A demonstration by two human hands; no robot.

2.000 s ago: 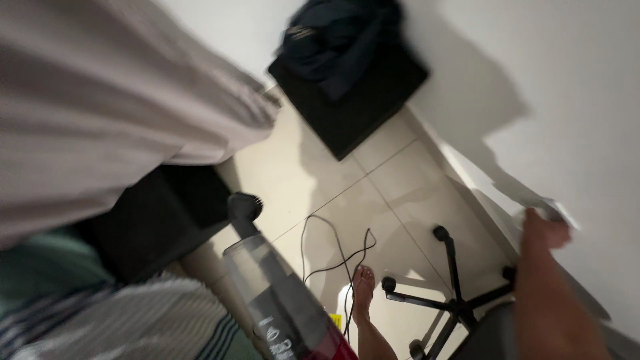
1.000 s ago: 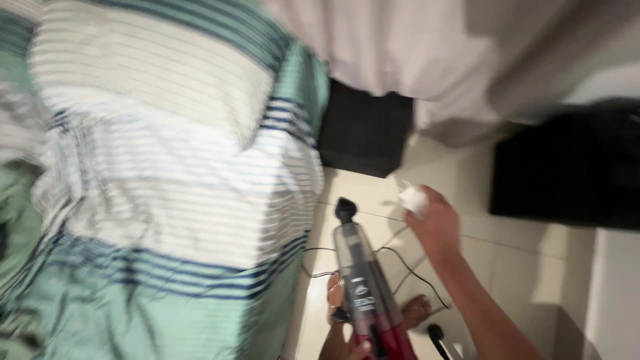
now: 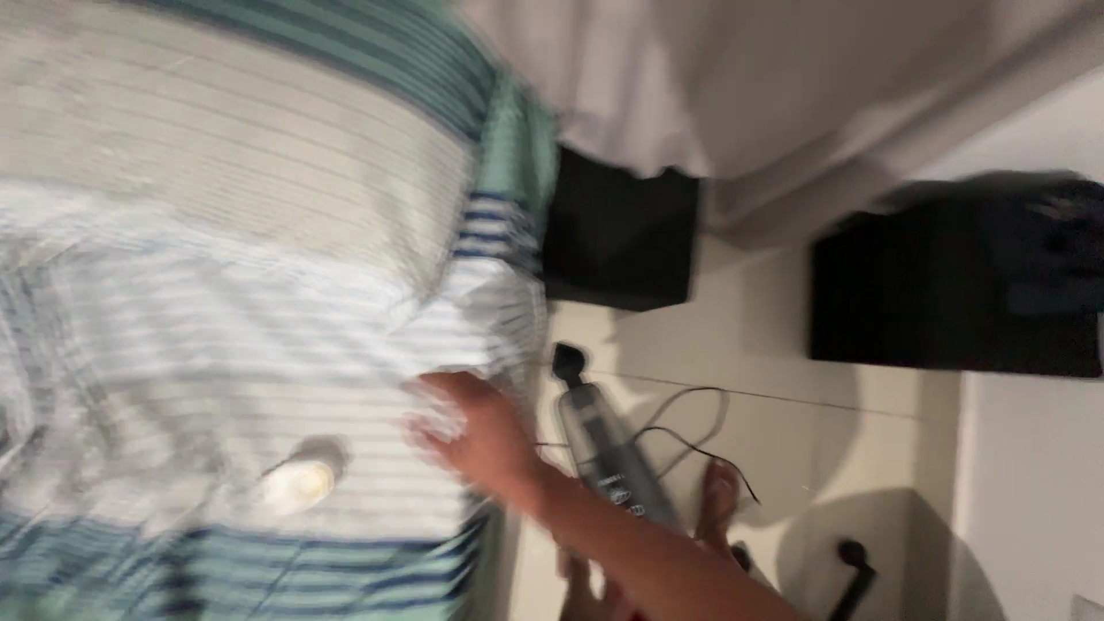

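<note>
My right hand (image 3: 474, 435) reaches over the bed's edge with its fingers apart and nothing held, blurred by motion. On the striped bedding (image 3: 345, 440), left of this hand, lies a small white object (image 3: 302, 485), too blurred to identify. A handheld vacuum cleaner (image 3: 612, 453) with a clear grey front and a dark nozzle points upward beside the bed. My right forearm crosses its lower body. My left hand cannot be made out; the lower part of the vacuum is hidden.
A thin black cable (image 3: 703, 448) loops over the tiled floor (image 3: 776, 379) near a bare foot (image 3: 718, 500). Black boxlike objects stand under the curtain (image 3: 638, 86) and at the right, the latter with dark cloth (image 3: 1052, 233) on top. A chair-base leg (image 3: 854, 582) shows low right.
My right hand has moved left from above the floor to the bed and has let go of the white object, which it held one second ago. The view has swung toward the bed.
</note>
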